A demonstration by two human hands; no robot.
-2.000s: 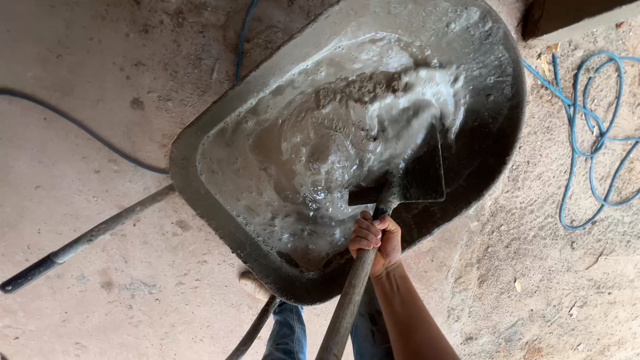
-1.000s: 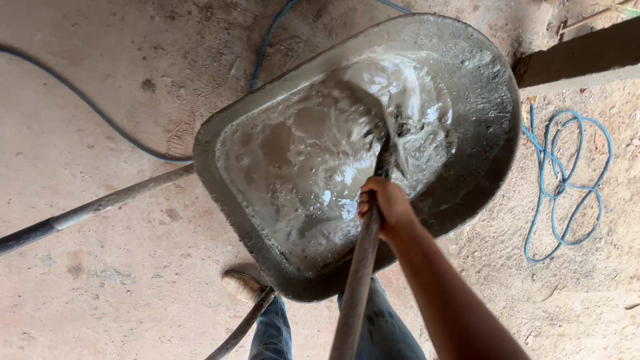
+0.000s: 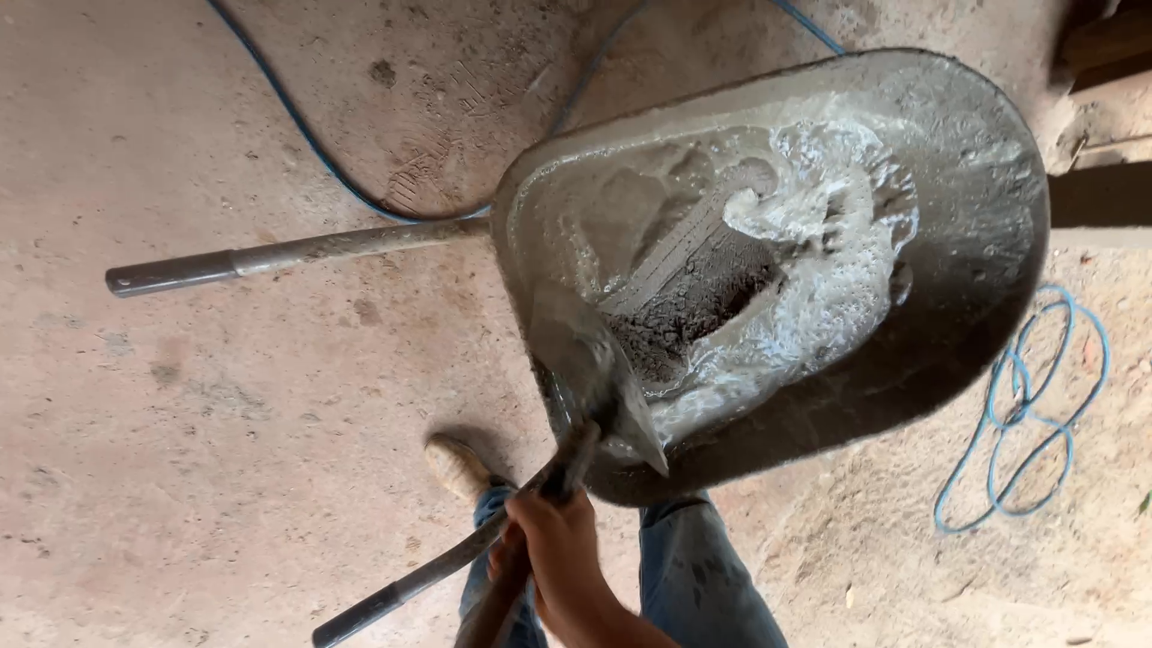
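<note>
My right hand (image 3: 553, 531) is closed around the shaft of a shovel (image 3: 585, 369), just below its socket, beside one wheelbarrow handle. The shovel's blade, wet and blurred, is over the near-left end of a metal wheelbarrow tray (image 3: 954, 360). Wet grey mortar or concrete mix (image 3: 837, 261) lies in the tray, runny and shiny toward the right. A trough through its middle shows thicker, darker, grainy material (image 3: 666, 337). The lower shaft runs out of the bottom of the picture. My left hand is not in view.
Two wheelbarrow handles (image 3: 171, 273) with dark grips point left and toward my legs. A blue hose or cord (image 3: 297, 117) runs over the floor behind the tray, and a loose blue coil (image 3: 1066, 432) lies at the right. My shoe (image 3: 454, 465) stands near the lower handle.
The shovel and my right hand have moved left, from the tray's right-hand part to its near-left end. A grainy trough now shows in the mix. The view has shifted.
</note>
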